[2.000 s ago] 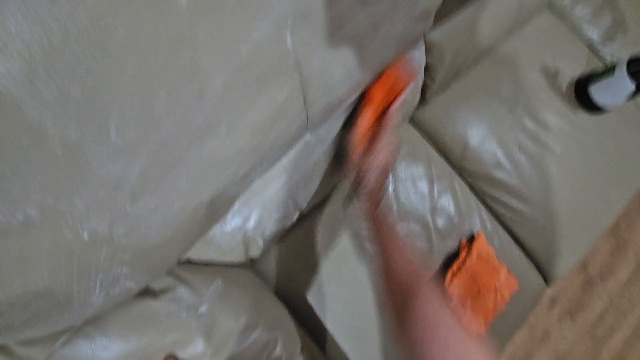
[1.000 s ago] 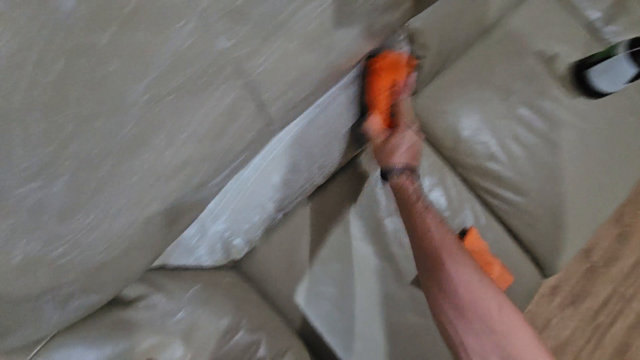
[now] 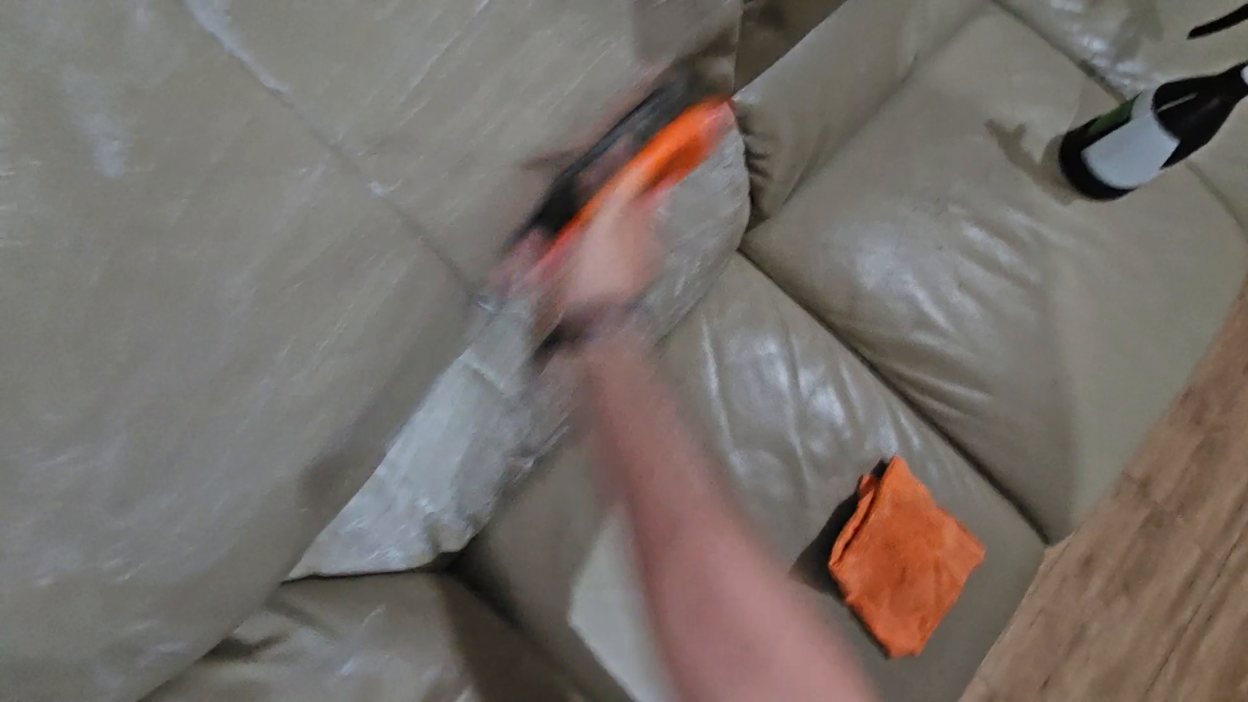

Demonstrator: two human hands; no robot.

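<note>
My right hand (image 3: 609, 249), blurred by motion, grips an orange-and-black hand tool (image 3: 634, 161), whose exact kind the blur hides; it may be a brush. The tool lies against or just over the edge of a large beige leather sofa cushion (image 3: 244, 322) with whitish wet-looking streaks. A dark band circles my right wrist. Below the hand a paler, shiny strip of leather (image 3: 439, 468) runs along the cushion's lower side. On the seat to the right of my forearm lies a folded orange cloth (image 3: 907, 561). My left hand is out of view.
A dark bottle with a white label (image 3: 1131, 146) lies or stands on the seat cushion (image 3: 936, 253) at the upper right. Part of another dark object shows at the top right corner. Wooden flooring (image 3: 1141, 546) borders the sofa at the lower right.
My right hand has swept the orange-and-black tool down and left from the corner between the cushions, where it was one second ago. The orange cloth, partly covered by my forearm then, shows fully now.
</note>
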